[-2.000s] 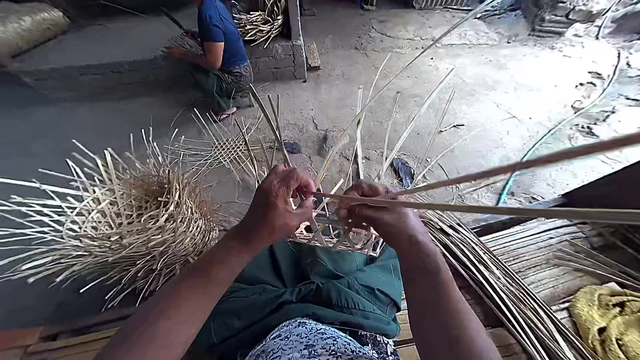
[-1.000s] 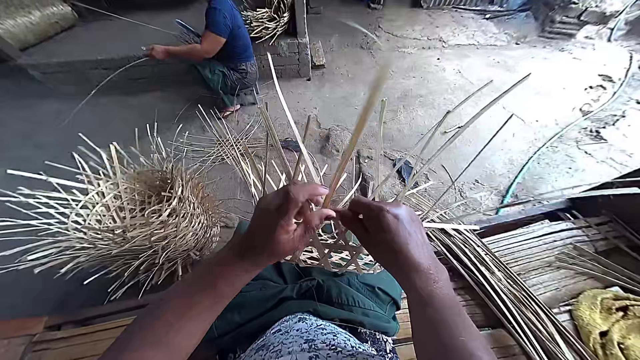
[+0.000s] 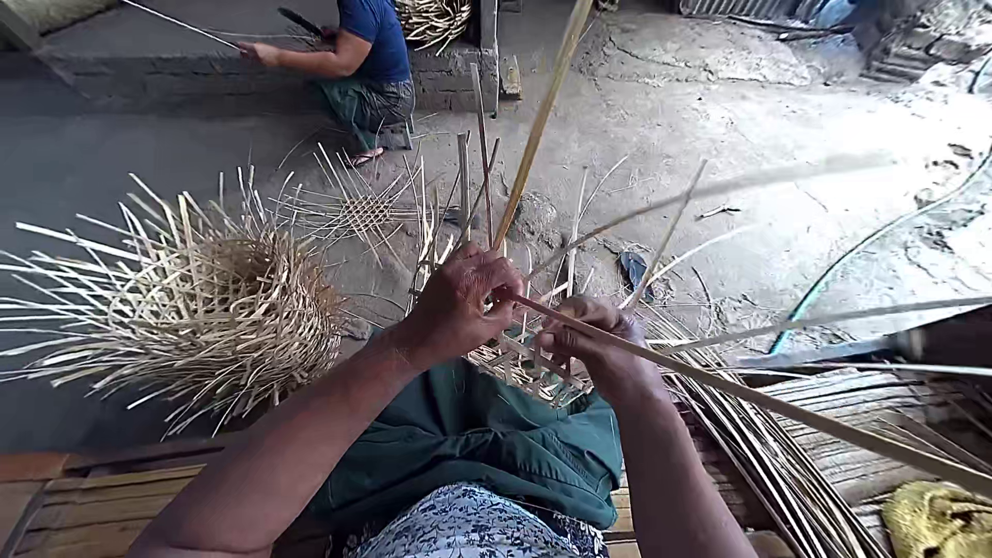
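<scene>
A partly woven split-bamboo basket (image 3: 535,372) rests on my lap, its loose strips standing up around the rim. My left hand (image 3: 469,298) pinches a strip at the basket's far left edge. The fingers of my right hand (image 3: 601,341) are closed on a long flat bamboo strip (image 3: 744,387), which runs from my left fingertips across to the lower right. Another strip (image 3: 542,116) rises from beside my left hand. The fingertips partly hide the weave between the hands.
A larger unfinished basket (image 3: 256,302) stands at left, with a flat woven base (image 3: 366,213) beyond it on the floor. A person (image 3: 376,46) sits at the upper left with a strip and a blade. Bundled strips (image 3: 744,434) and a yellow cloth (image 3: 938,519) lie at right.
My hands, close together a second ago, are now slightly apart, with a long strip stretching to the lower right. The other person's arm reached out to the left between two and one seconds ago.
</scene>
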